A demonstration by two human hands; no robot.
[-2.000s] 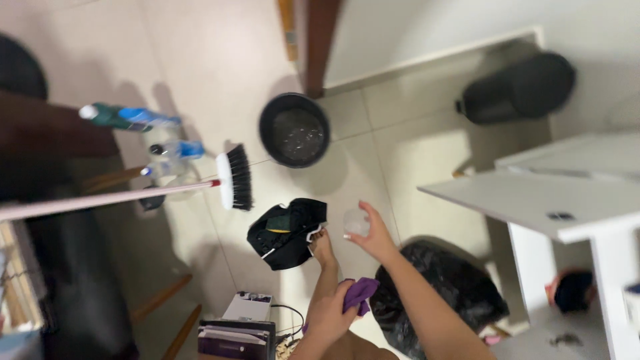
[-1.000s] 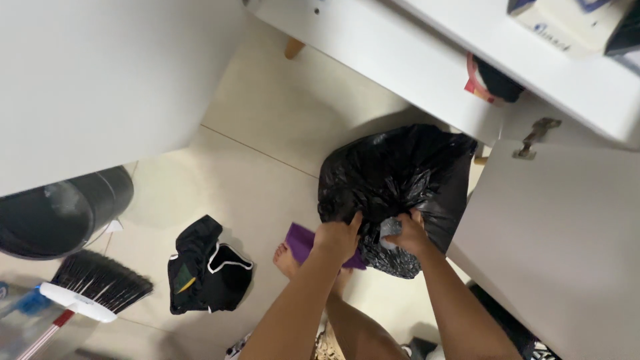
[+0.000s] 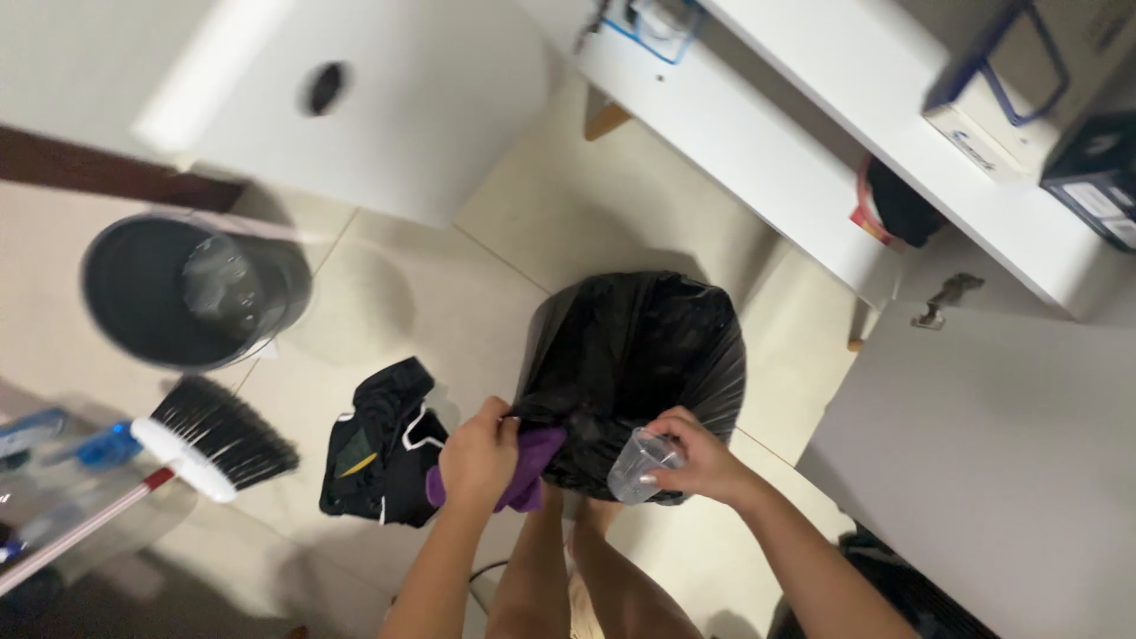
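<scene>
A black plastic garbage bag point(image 3: 657, 355) stands on the tiled floor before my feet. My left hand point(image 3: 481, 457) grips the bag's edge and also has a purple cloth point(image 3: 531, 466) bunched in it, hanging beside the bag. Between the fingers of my right hand point(image 3: 701, 461) is a clear plastic cup point(image 3: 641, 463), tilted over the near right part of the bag. Black clothing with white trim point(image 3: 377, 461) lies on the floor left of my left hand.
A dark bucket point(image 3: 191, 288) holding some water stands at left, with a broom point(image 3: 200, 453) below it. Bottles point(image 3: 106, 444) are at far left. White cabinet doors point(image 3: 994, 444) stand open at right and upper left. Boxes point(image 3: 1003, 115) sit on a shelf.
The cup, mostly hidden by my right hand one second ago, now shows plainly. Two seconds ago my left hand was away from the bag; now it grips the edge. The view has shifted.
</scene>
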